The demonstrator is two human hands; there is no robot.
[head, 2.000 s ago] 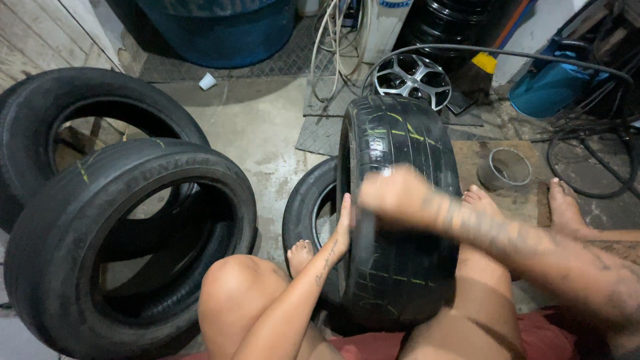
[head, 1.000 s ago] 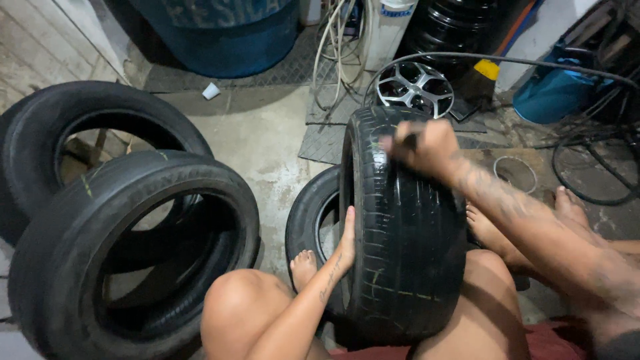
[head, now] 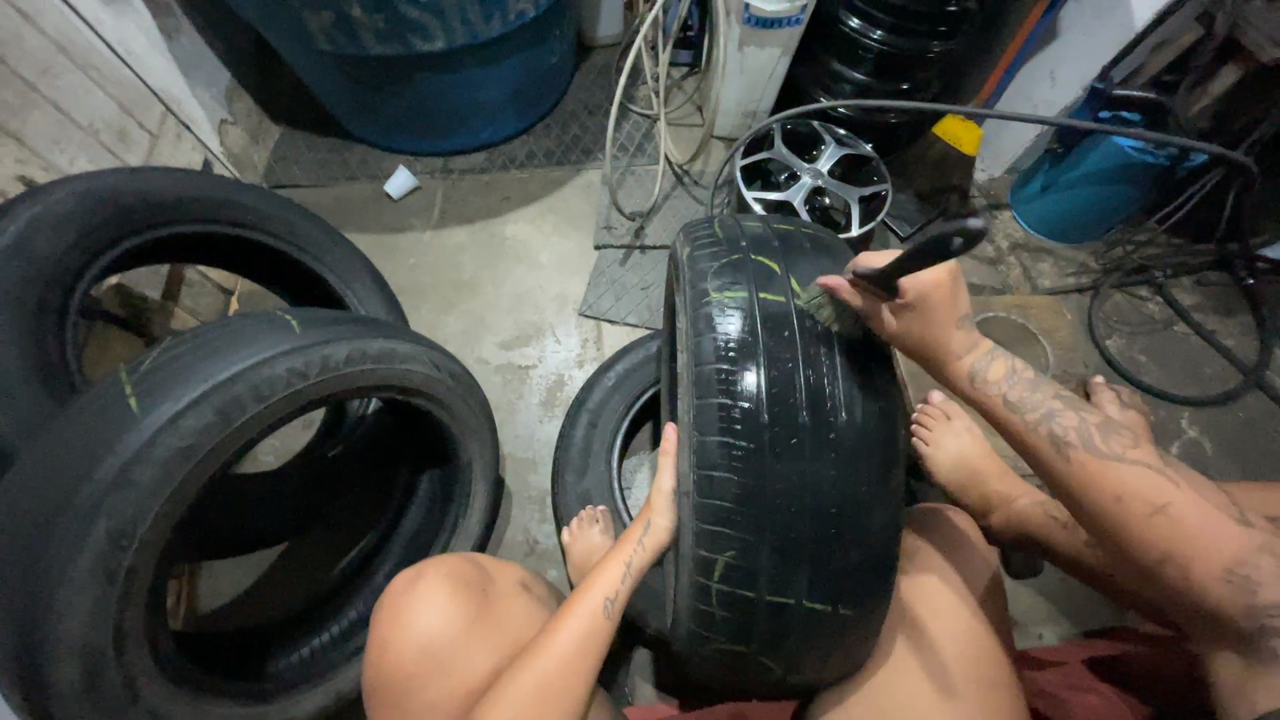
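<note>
A car tire point(head: 780, 430) stands upright between my knees, its tread facing me, wet and shiny on the upper part and crossed by yellow-green marks. My left hand point(head: 663, 495) lies flat against its left sidewall and holds nothing. In my right hand point(head: 915, 305) is a brush point(head: 925, 255) with a black handle. Its bristles touch the upper right of the tread. Another tire point(head: 590, 450) lies on the floor behind my left hand, partly hidden by the upright one.
Two more tires stand at the left, a nearer one point(head: 60, 530) and a farther one point(head: 190, 195). Beyond are a blue tub point(head: 460, 80), a white cup point(head: 401, 183), an alloy wheel point(head: 812, 178) and hoses point(head: 1130, 395). A round container point(head: 1015, 340) sits at the right, near bare feet.
My right hand has moved about over the upper tread with the brush and is now at its right side. The left hand has stayed on the sidewall.
</note>
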